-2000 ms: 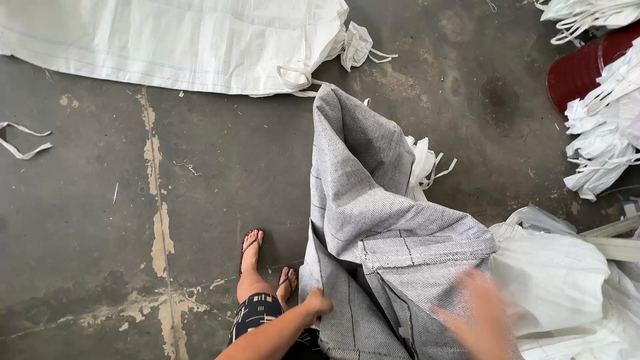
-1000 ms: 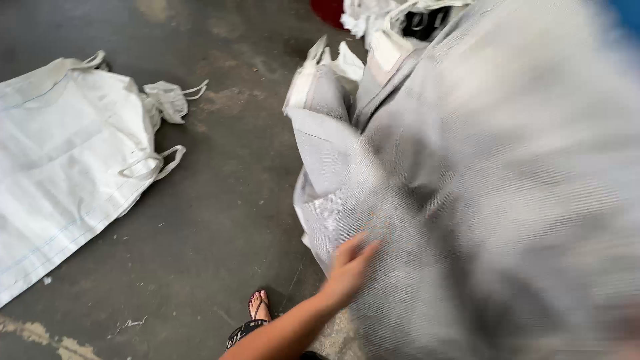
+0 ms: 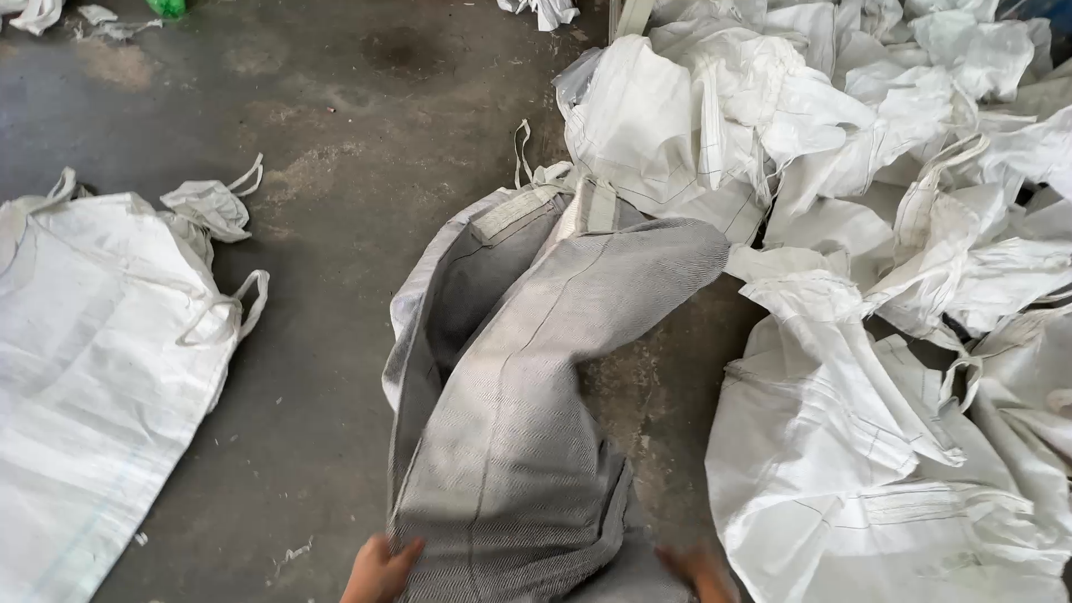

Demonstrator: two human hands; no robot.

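A large grey woven fabric bag point(image 3: 536, 377) with dark seams and pale sewn strips lies partly spread in the middle, its near end at the bottom of the view. My left hand point(image 3: 383, 569) grips its left edge near the bottom, thumb over the fabric. My right hand point(image 3: 697, 571), blurred and partly cut off by the frame, is at the bag's lower right side; whether its fingers are closed on the fabric is not clear. The bag's far end touches the white bags.
A big heap of crumpled white woven bags point(image 3: 804, 109) with loops fills the right side. Another white bag point(image 3: 92, 377) with loops and a tied spout lies flat on the concrete floor point(image 3: 310, 335) at the left. A green object point(image 3: 167, 7) is at the top left edge.
The grey bag, raised and blurred across the right side a second ago, now lies lower and more spread out. My left hand, over the fabric then, is now at its left edge. The view has shifted right.
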